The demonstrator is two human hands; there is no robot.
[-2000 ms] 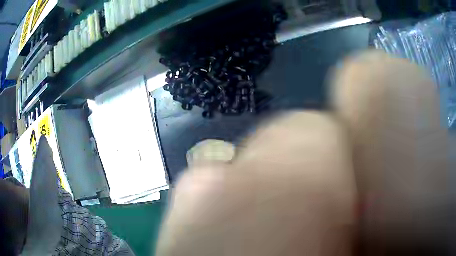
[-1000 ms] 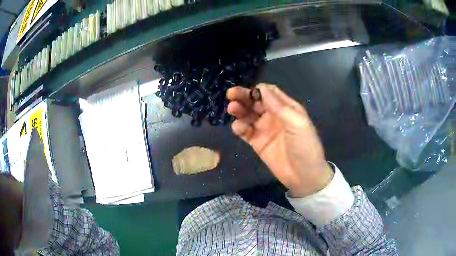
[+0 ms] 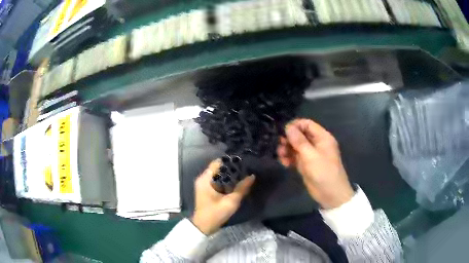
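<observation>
My left hand [image 3: 218, 198] is closed around a bunch of metal tubes [image 3: 227, 174]. Their open round ends show as dark rings facing up. The hand is just below the heap of black end pieces [image 3: 241, 120], which lies on the dark tray [image 3: 355, 133]. My right hand [image 3: 316, 159] is at the right edge of the heap with its thumb and fingertips close together. Blur hides whether a piece is between the fingertips.
White paper sheets [image 3: 146, 159] lie left of the heap. A box with a yellow warning label [image 3: 49, 156] is at far left. A clear bag of tubes [image 3: 432, 138] lies at right. Cream slotted carriers [image 3: 169, 33] run along the back beyond the green edge. A bright metal strip [image 3: 349, 91] is behind the tray.
My left hand has come into view over the tray with the tube bunch. My right hand has moved right and down from the heap's front. The tan oval piece no longer shows.
</observation>
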